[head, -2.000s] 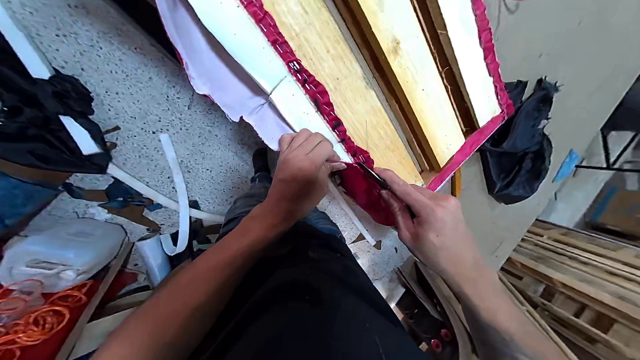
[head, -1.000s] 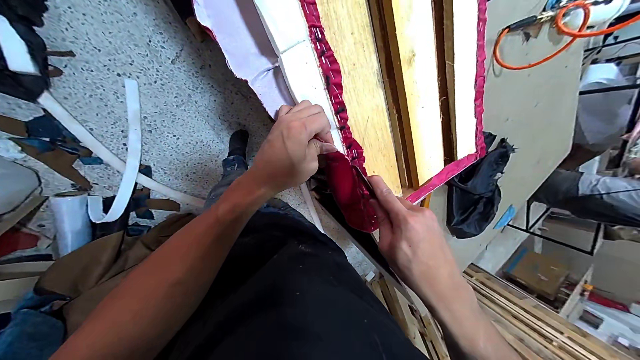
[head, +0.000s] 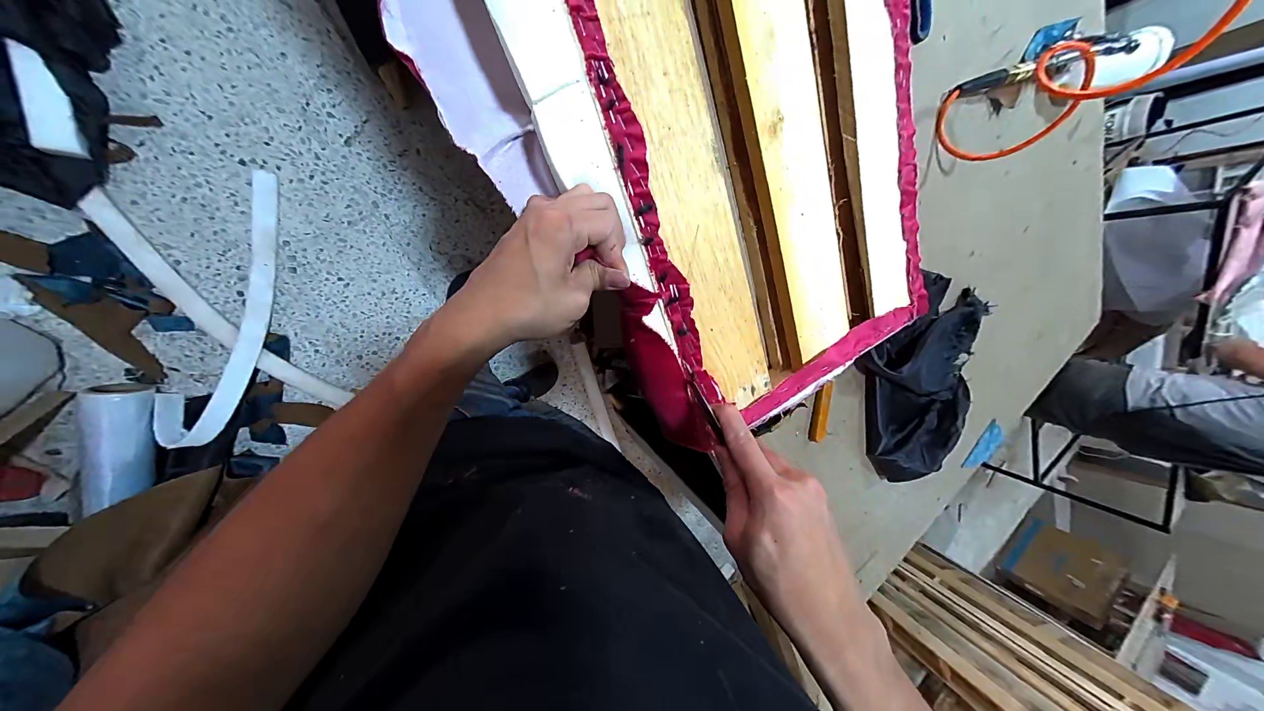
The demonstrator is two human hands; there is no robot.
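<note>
A wooden frame with pale slats (head: 681, 178) lies on the worktable, bordered by crimson fabric (head: 620, 138) gathered and stapled along its edge. My left hand (head: 553, 262) pinches the fabric at the frame's near left side, beside a white padded strip (head: 568, 118). Lilac cloth (head: 474, 99) hangs out on that side. Near the corner, my right hand (head: 775, 494) grips a thin dark tool (head: 705, 400) against the fabric edge; its kind is mostly hidden by the fingers. A loose crimson flap (head: 657, 380) hangs between my hands.
Black cloth (head: 918, 385) and an orange air hose (head: 1062, 94) lie on the worktable (head: 1027, 267). White strips (head: 259, 267) and a plastic-wrapped roll (head: 117, 444) are on the floor side at left. Wooden boards (head: 997, 632) are stacked lower right. Another person's leg (head: 1175, 410) shows at right.
My right hand has moved along the fabric edge toward the frame's near corner, away from my left hand. The view has shifted, and the orange hose has come into sight.
</note>
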